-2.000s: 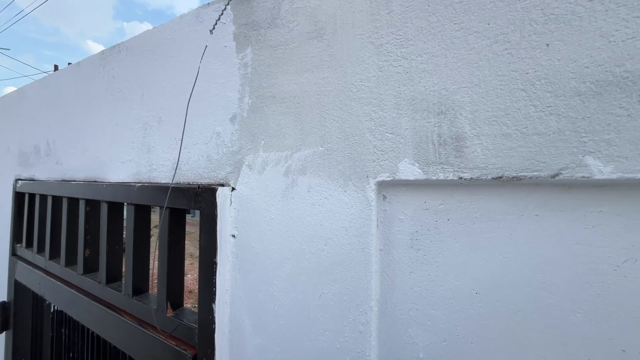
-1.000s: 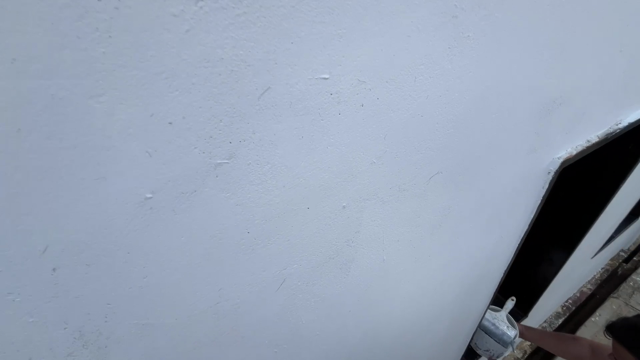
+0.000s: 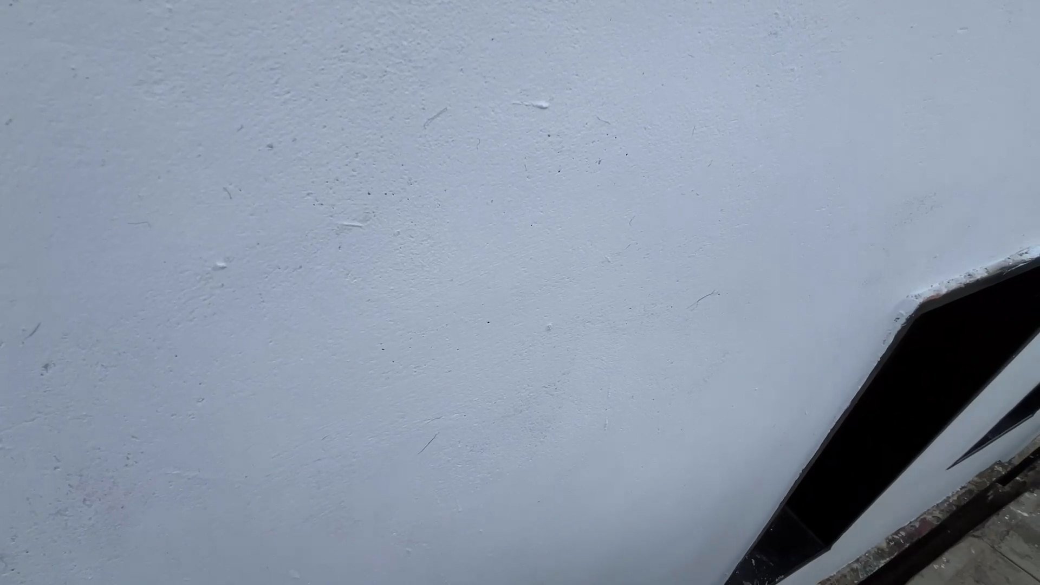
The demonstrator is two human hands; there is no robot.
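A white-painted wall (image 3: 455, 325) fills most of the head view, its surface rough, with small pits, hair-like marks and a few raised lumps of paint. Neither my left hand nor my right hand shows in this frame, so what they hold or touch is hidden. At the lower right the wall ends at a chipped, uneven edge (image 3: 959, 284) beside a dark opening (image 3: 918, 406).
Beyond the dark opening runs another white surface (image 3: 910, 487) with a dark pointed shape (image 3: 999, 431) on it. Below it, in the bottom right corner, lie a dark strip (image 3: 934, 540) and grey paving (image 3: 991, 561).
A hand and a white-smeared container with a handle-like piece, at the lower right one second ago, are out of view. The view had swung down from the gate and wall top before that.
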